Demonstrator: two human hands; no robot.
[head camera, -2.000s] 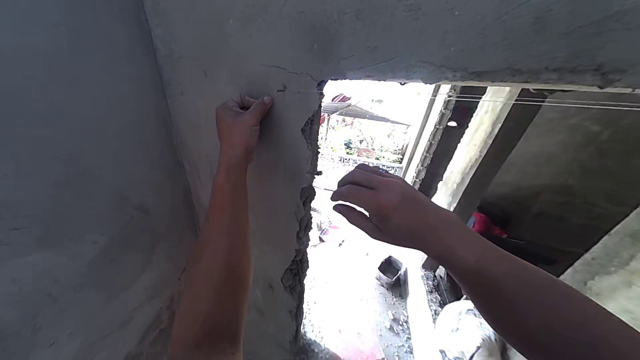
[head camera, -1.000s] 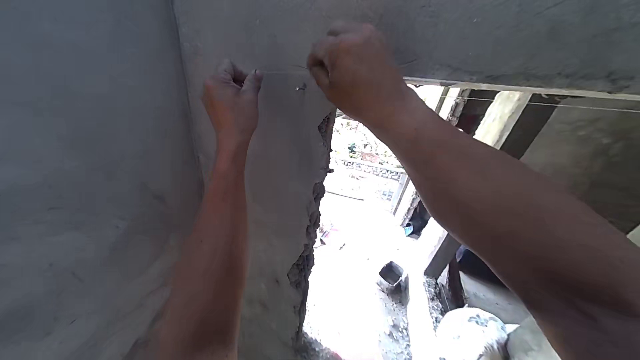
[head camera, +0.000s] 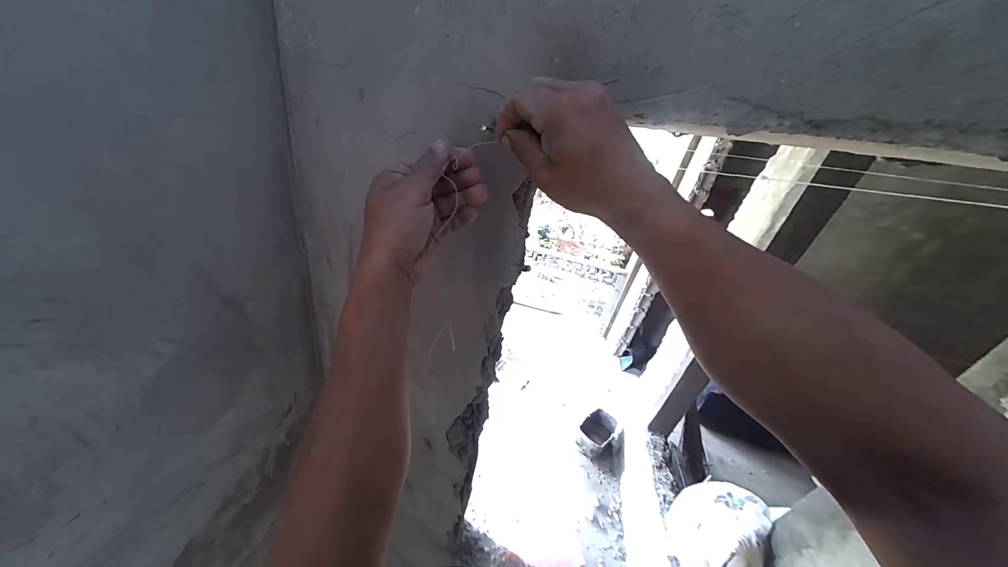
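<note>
A nail (head camera: 486, 127) sticks out of the grey plastered wall (head camera: 378, 94), near the upper left corner of a rough-edged opening. Just right of it, my right hand (head camera: 563, 142) pinches a thin string close to the nail. My left hand (head camera: 425, 197), lower and to the left, has the thin string (head camera: 456, 185) between thumb and forefinger; the string loops over its half-curled fingers and hangs below. Two taut lines (head camera: 890, 189) run across the opening to the right, behind my right arm.
The opening's broken left edge (head camera: 472, 417) runs down beside my left arm. A concrete beam (head camera: 827, 71) crosses above. Below, through the opening, are a square bucket-like container (head camera: 598, 428), a stuffed white sack (head camera: 720, 524) and a pale post (head camera: 780, 189).
My right hand has come from over the opening up to the nail. My left hand, closed against the wall before, is now partly uncurled with string looped over it.
</note>
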